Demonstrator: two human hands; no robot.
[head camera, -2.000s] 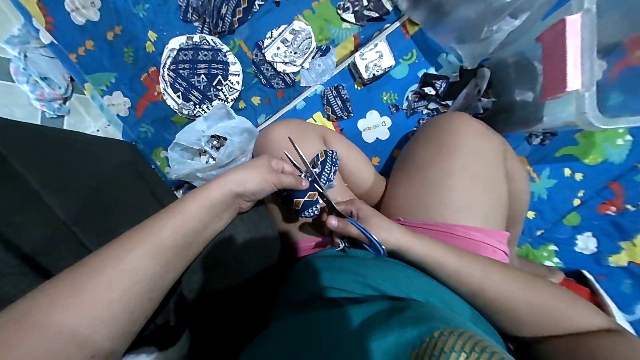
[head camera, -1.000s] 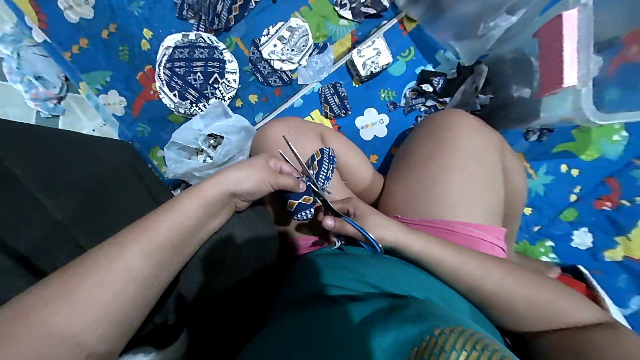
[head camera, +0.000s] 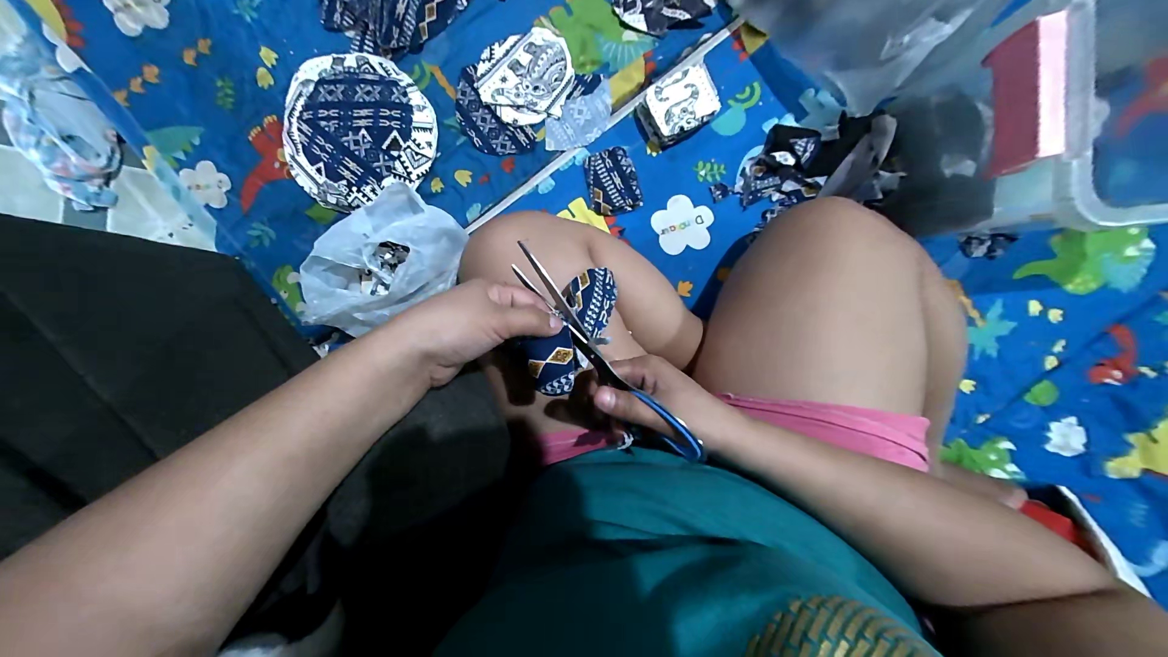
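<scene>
My left hand (head camera: 488, 324) pinches a small piece of navy patterned fabric (head camera: 552, 358) between thumb and fingers, above my bent leg. The cloth has a white and gold print and rounded edges. In my right hand (head camera: 652, 397) is a pair of scissors (head camera: 589, 351) with blue and black handles. Their blades stand slightly apart, point up and to the left, and cross over the cloth close to my left thumb. Whether the blades touch the fabric cannot be told. My left fingertips are partly hidden behind the cloth.
A plastic bag with scraps (head camera: 383, 260) lies beside my knee. Beyond it on the dinosaur-print mat are a round stack of patterned fabric (head camera: 360, 128), elephant-print pieces (head camera: 525, 78), a small bundle (head camera: 680, 102), a navy piece (head camera: 613, 180) and dark scraps (head camera: 794, 164). A clear plastic bin (head camera: 1081, 182) stands right.
</scene>
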